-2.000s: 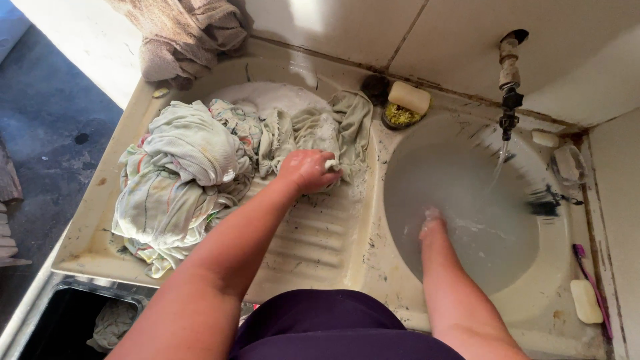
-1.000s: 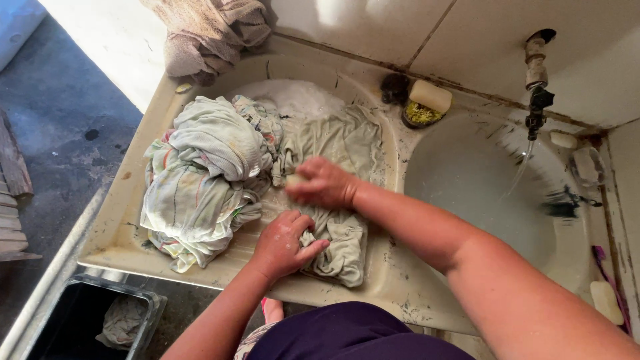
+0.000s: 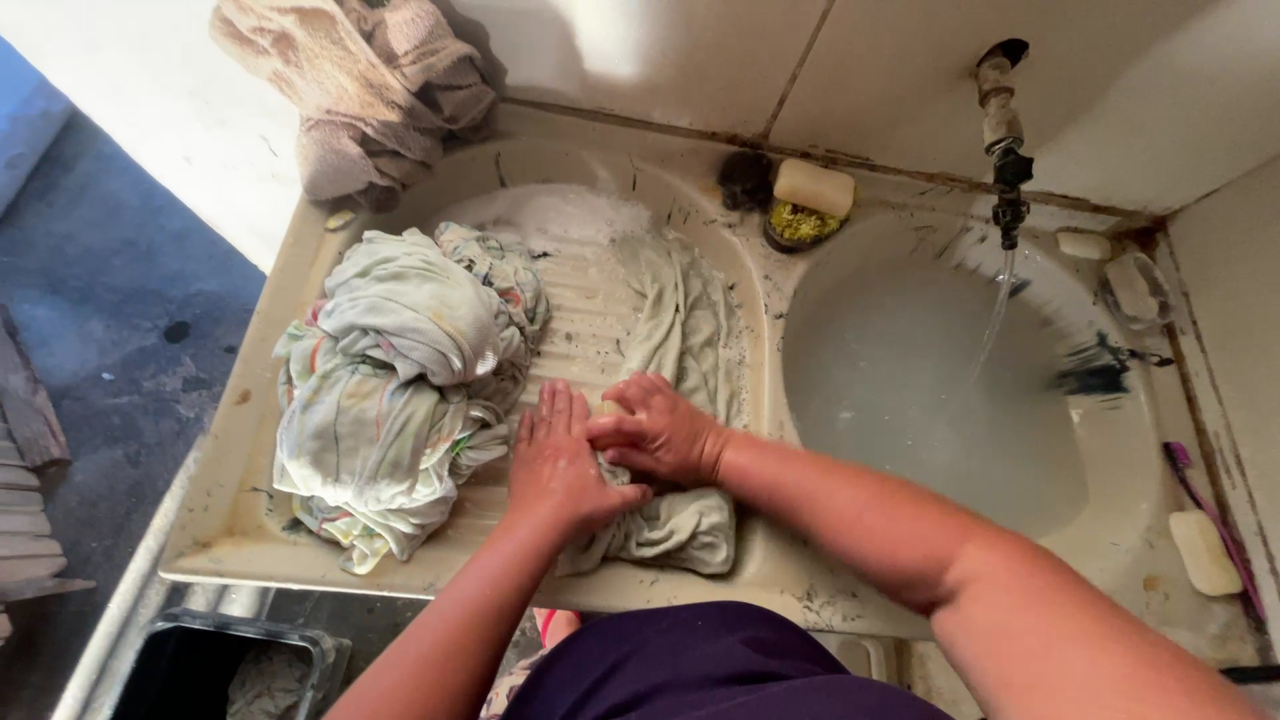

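Note:
A wet pale green cloth lies along the right side of the ribbed washboard, its near end bunched close to the front edge. My left hand presses flat on it, fingers extended and nothing gripped. Right beside it, my right hand curls around a small pale piece, apparently a bar of soap, mostly hidden by the fingers. To the left of both hands sits a heap of wet pale striped cloths. White suds cover the far end of the washboard.
Water runs from a tap into the round basin of cloudy water. Behind, a soap bar rests on a yellow scourer. A brown towel hangs at the back left; a purple toothbrush, another soap bar and a black bin are nearby.
My right hand, in the basin two seconds ago, is now over the washboard beside my left. The pale green cloth, spread wider one second ago, is gathered narrower at the right.

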